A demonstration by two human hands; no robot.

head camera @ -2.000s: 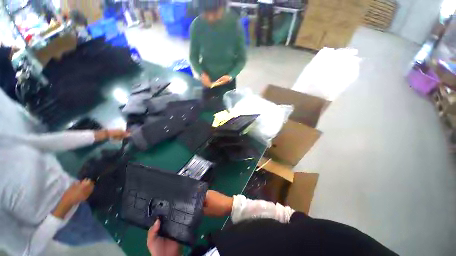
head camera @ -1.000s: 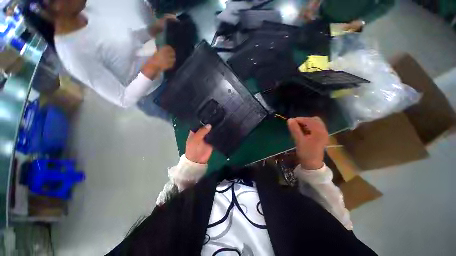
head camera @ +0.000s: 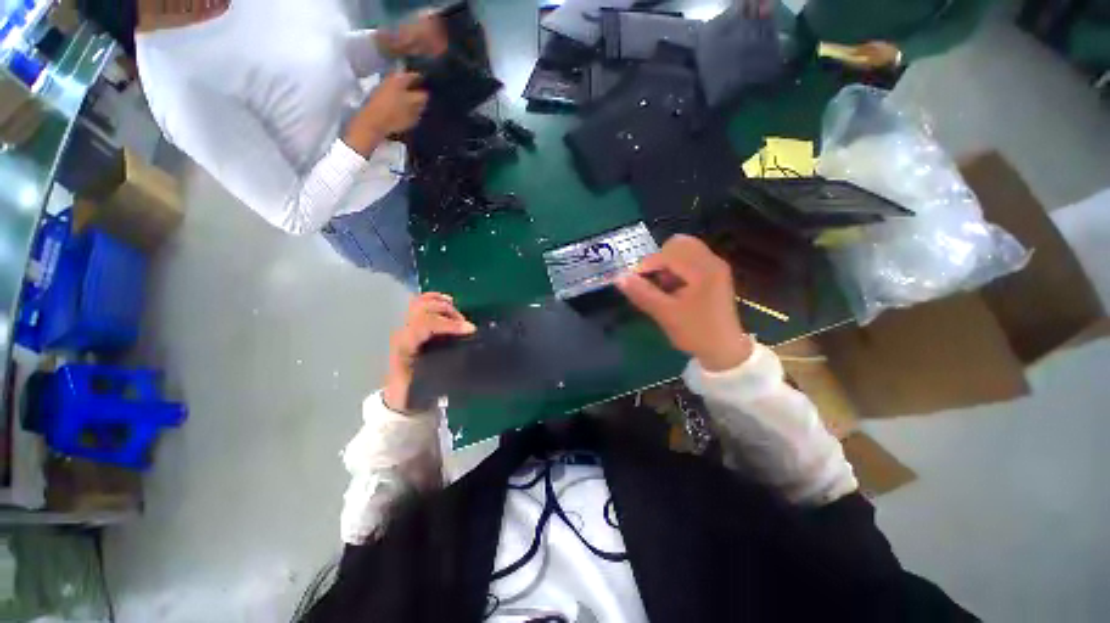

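Observation:
A black rectangular panel is held low over the table's near edge, blurred and seen at a shallow slant. My left hand grips its left end, thumb on top. My right hand is above and beyond the panel's right end, fingertips pinched together at a white-marked unit with dark print. Whether my right fingers hold anything is unclear. The panel's underside is hidden.
A co-worker in white handles black parts at the left, beside a tangled heap of leads. Black panels lie mid-table. A yellow slip, clear plastic bag and open carton are right. Blue stool at left.
The panel has been lowered and tilted flatter, uncovering the white-marked unit and the heap of leads. My right hand has moved left and up; the orange-tipped lead near it no longer shows.

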